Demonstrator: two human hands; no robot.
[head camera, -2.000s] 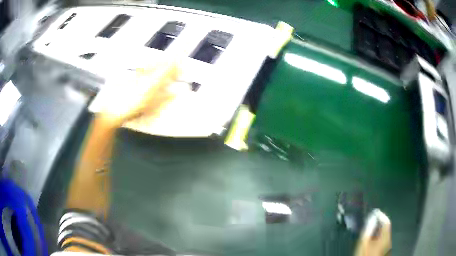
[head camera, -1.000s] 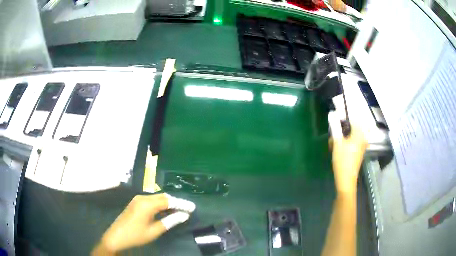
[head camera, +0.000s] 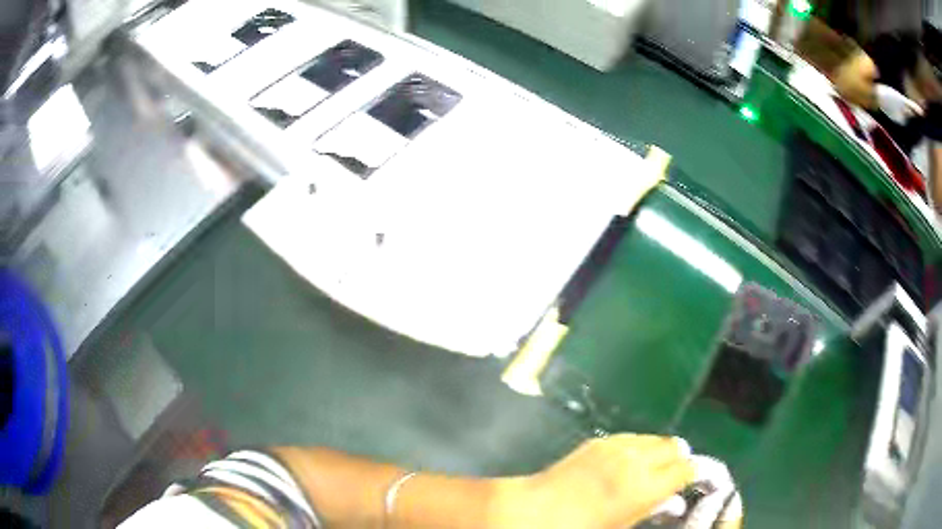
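A dark phone back cover (head camera: 759, 346) with camera rings at its upper end stands out blurred over the glossy green plate (head camera: 620, 351). My left hand (head camera: 620, 477) reaches across from the lower left. Its bunched fingers are at the cover's lower end and appear closed on it. White finger cots and a bit of skin show beside it at the bottom edge. They may belong to my right hand, but overlap and blur hide its grip. Several phone covers (head camera: 413, 109) lie in a row on the white platform (head camera: 454, 248).
Yellow tape (head camera: 537, 356) marks the plate's left edge. A black parts tray (head camera: 847, 222) is at the far right, with a narrow ledge holding a dark part (head camera: 907, 393) below it. A blue coil (head camera: 36, 382) is at the left. Another person's hand (head camera: 855, 81) shows at upper right.
The view has swung left. My left hand has moved right, to the cover that my right hand held up near the right-hand ledge. That cover is now over the green plate.
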